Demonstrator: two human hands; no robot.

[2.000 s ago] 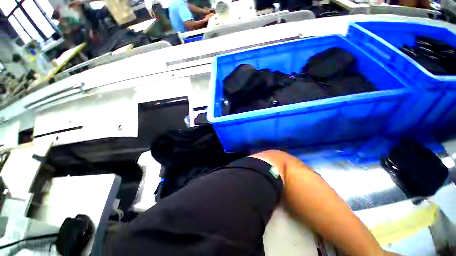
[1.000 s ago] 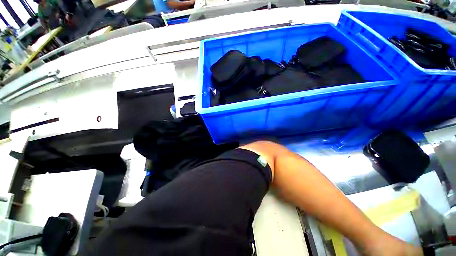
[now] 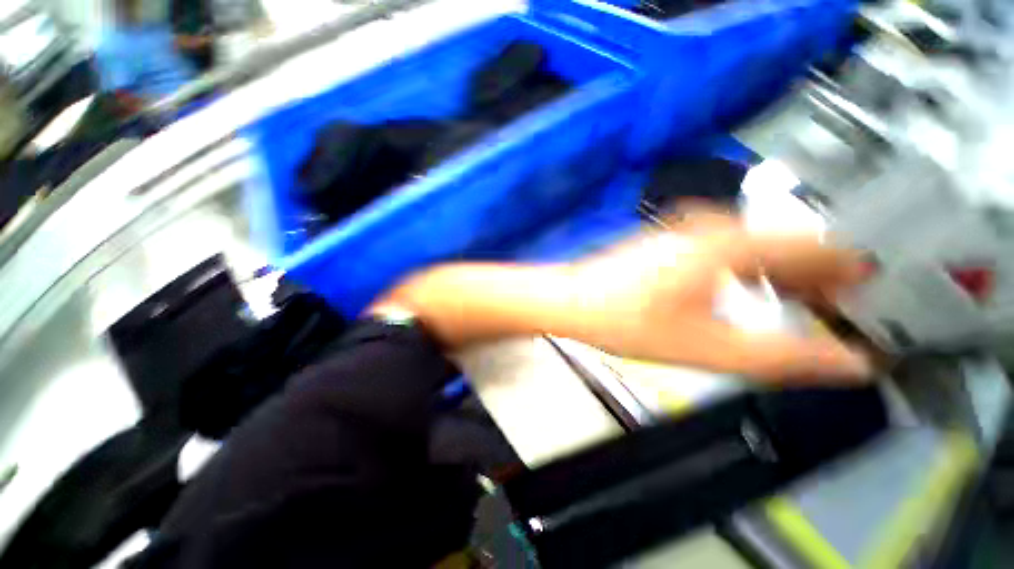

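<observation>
My left hand (image 3: 712, 300) reaches in from the left, blurred, with its fingers spread apart and nothing seen in its grasp. A long black fabric strap or panel (image 3: 656, 472) lies just below the hand, with a small shiny bit near its right part and another at its left end. A black pouch piece (image 3: 695, 180) lies behind the hand, partly hidden by it. My right hand is out of the picture.
A blue crate (image 3: 478, 183) of black pieces stands at upper left, with another blue crate (image 3: 745, 61) beyond it. The blurred pale machine head (image 3: 923, 228) with a red mark is at right. Yellow tape (image 3: 806, 533) edges a pale plate.
The view has swung right, shifting the crates leftward. My left hand, at the lower right edge before, now shows whole with fingers spread. The black strap and machine head have come into view.
</observation>
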